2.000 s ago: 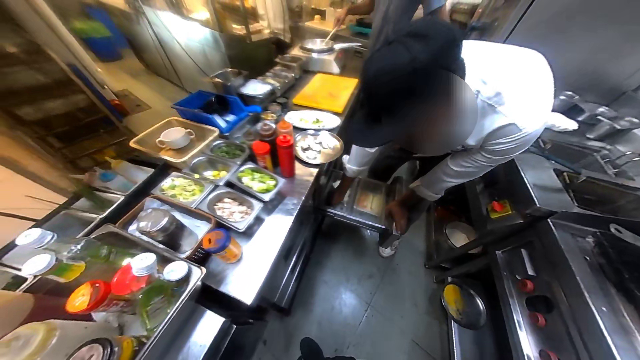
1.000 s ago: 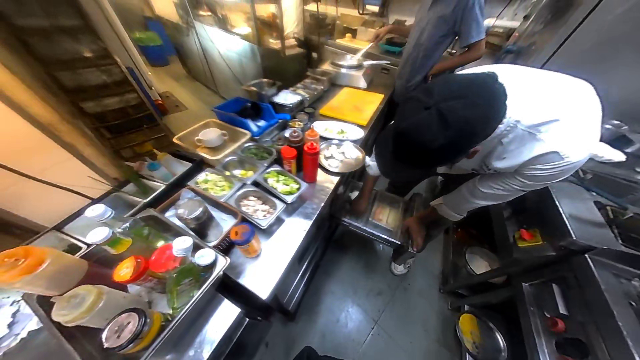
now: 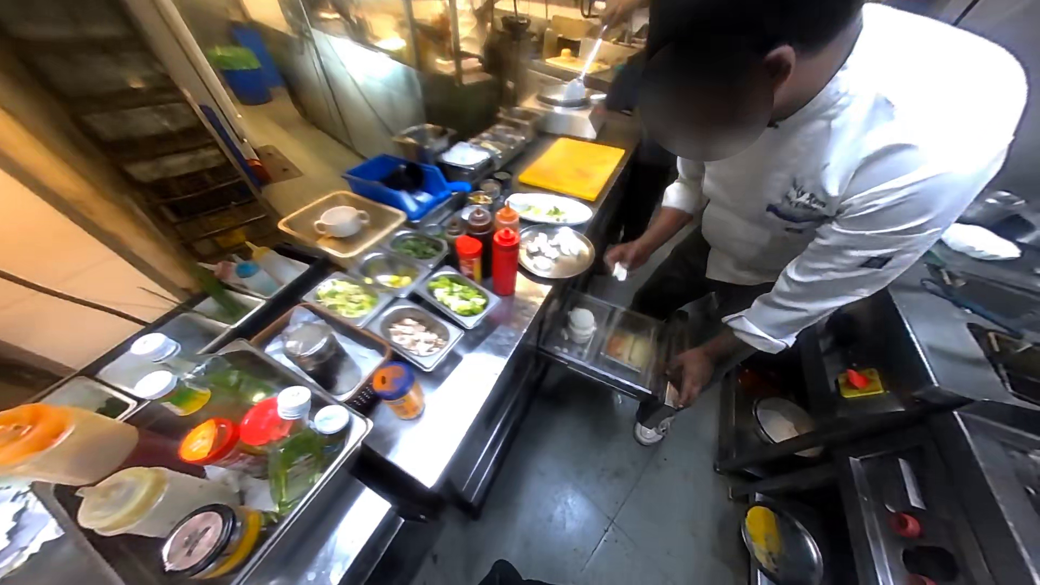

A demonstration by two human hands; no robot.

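Observation:
Neither my left hand nor my right hand shows in the head view. Ahead, a co-worker in a white chef's jacket [image 3: 861, 162] bends over a pulled-out drawer [image 3: 605, 341] of the steel counter. One of the co-worker's hands [image 3: 691, 374] is at the drawer's outer end; the other [image 3: 638, 252] holds a small white piece above it. White pieces lie on a round metal plate [image 3: 556, 251] at the counter's edge. Steel pans of chopped greens [image 3: 459, 294] and pale chopped pieces [image 3: 417, 335] stand beside a red squeeze bottle [image 3: 504, 262].
A steel tray [image 3: 305, 496] of bottles and jars is at lower left. A yellow cutting board [image 3: 573, 167] and a blue bin [image 3: 398, 185] lie farther back. The opened drawer juts over the grey floor [image 3: 569, 479]; steel shelving [image 3: 821, 439] stands at right.
The co-worker has straightened somewhat, and one of their hands has risen out of the drawer with a small white piece. The view has come closer to the drawer.

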